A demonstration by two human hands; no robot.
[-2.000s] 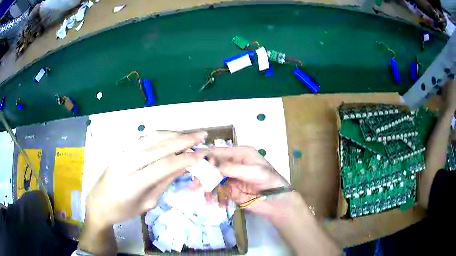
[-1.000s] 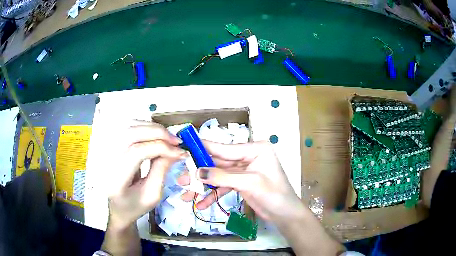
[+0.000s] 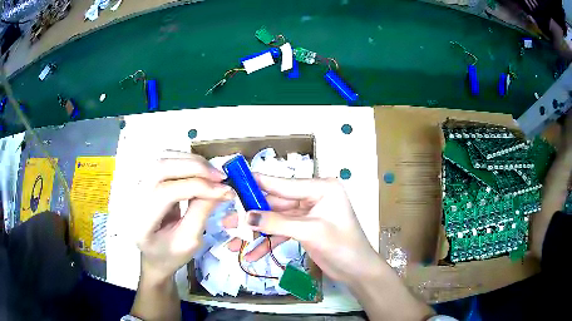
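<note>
A blue battery cell point(image 3: 246, 184) is held tilted over the carton of scraps point(image 3: 192, 289). My right hand point(image 3: 313, 219) grips its lower part between thumb and fingers. My left hand point(image 3: 182, 207) has thumb and fingertips at the cell's upper left side; a white strip shows just below them, partly hidden. Thin red, yellow and black lead wires point(image 3: 243, 266) run from the cell's lower end to a green circuit board point(image 3: 298, 283) hanging over the white release liners point(image 3: 216, 276).
A green belt point(image 3: 207, 37) across the far side carries several wired blue cells point(image 3: 340, 85). PCB panels point(image 3: 486, 235) fill a carton at right. Yellow sheets point(image 3: 91, 207) lie at left. Another person's arm point(image 3: 555, 169) is at the right edge beside a white perforated strip point(image 3: 552, 103).
Since two seconds ago my hands have parted slightly and the cell and its board have come into view. Over the last second the hands barely moved while the belt's cells shifted left.
</note>
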